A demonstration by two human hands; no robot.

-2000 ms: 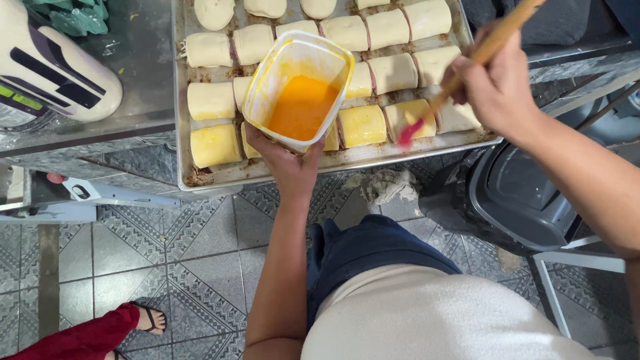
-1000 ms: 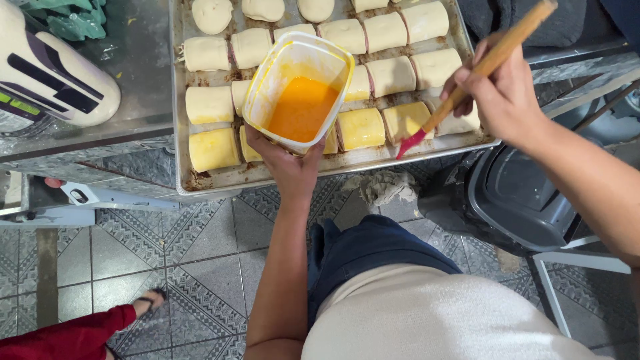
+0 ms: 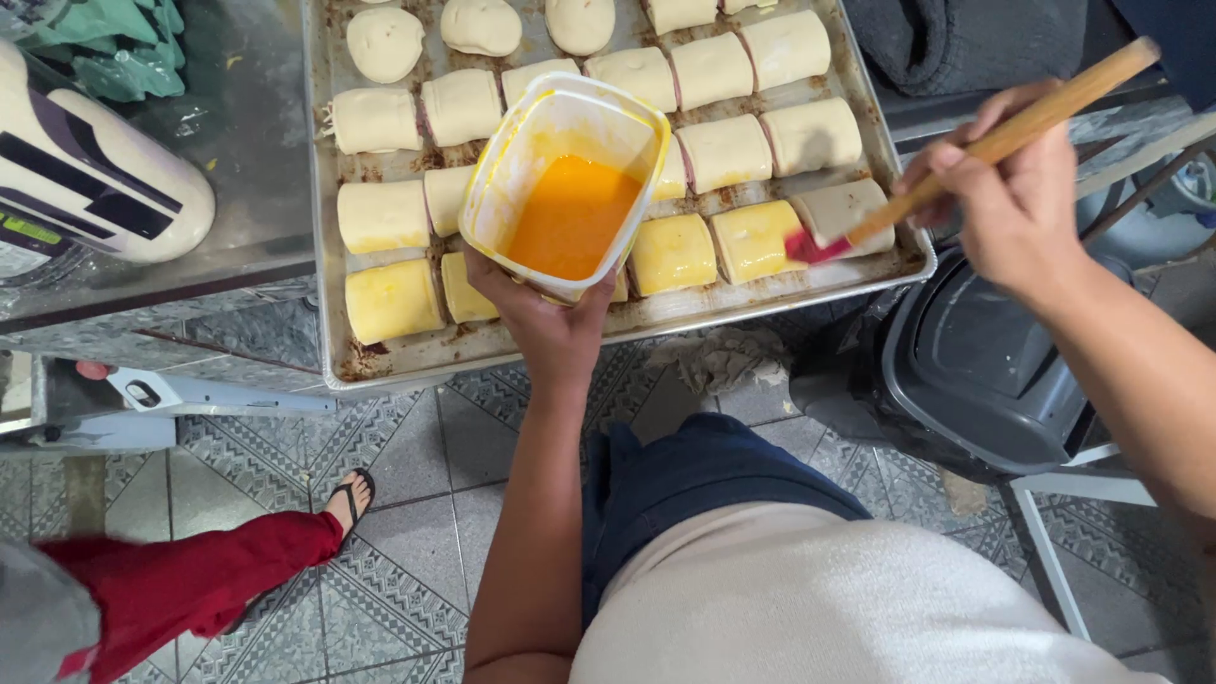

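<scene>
My left hand (image 3: pixel 546 313) holds a white plastic tub (image 3: pixel 567 180) from below, over the near part of a metal baking tray (image 3: pixel 622 332). Orange-yellow liquid (image 3: pixel 575 217) fills its lower part. My right hand (image 3: pixel 1012 185) grips the wooden handle of a pastry brush (image 3: pixel 988 142). Its red bristles (image 3: pixel 817 249) are at the near row, between a yellow-coated dough roll (image 3: pixel 757 241) and a pale dough roll (image 3: pixel 844 214) at the right end. Other rolls in that row are coated yellow; rows behind are mostly pale. Round dough pieces (image 3: pixel 385 45) lie at the back. The tub hides some rolls.
A white bottle (image 3: pixel 104 171) and green plastic bags (image 3: pixel 114 43) lie on the left counter. Dark cloth (image 3: pixel 959 43) is at the back right. A dark lidded bin (image 3: pixel 988 370) stands below the tray's right side. At lower left is another person's sandaled foot (image 3: pixel 350 499).
The brush has moved from above the near row down to its right end, and the second roll from the right looks more yellow. The other person's foot has shifted right since one second ago.
</scene>
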